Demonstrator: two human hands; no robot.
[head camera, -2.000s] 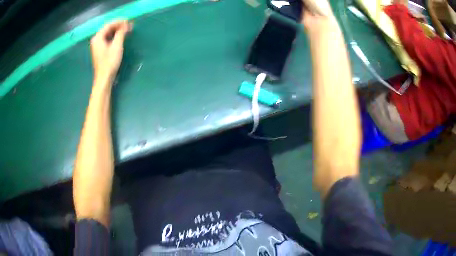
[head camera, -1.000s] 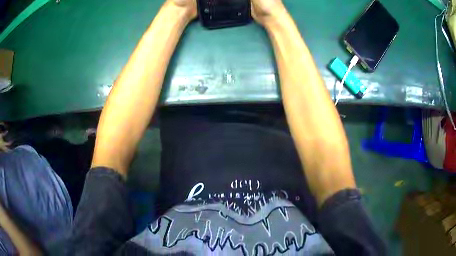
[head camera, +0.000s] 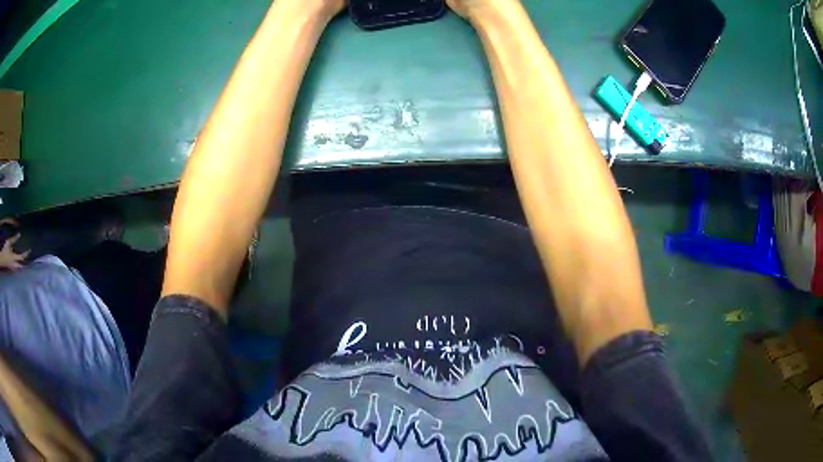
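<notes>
A black device (head camera: 397, 11), perhaps a smartphone, is at the top edge, mostly cut off. My left hand (head camera: 318, 5) is at its left side and my right hand (head camera: 473, 7) at its right side; both are cut off by the top edge, with fingers out of the picture. A second black smartphone (head camera: 675, 45) lies on the green surface at the right, with a white cable (head camera: 627, 115) plugged into its lower end. The cable crosses a small teal stick (head camera: 632, 114) lying beside the phone.
The dark-green worktable (head camera: 99, 135) curves across the top, its scuffed edge in front of me. A blue stool (head camera: 725, 248) and cardboard (head camera: 767, 397) are below right. A brown carton (head camera: 10, 124) is at the far left. People sit at both sides. A white cord (head camera: 799, 81) hangs at right.
My hands were apart two seconds ago, the right at a black device; since then both have come to its sides. The device and table items now sit slightly higher in view.
</notes>
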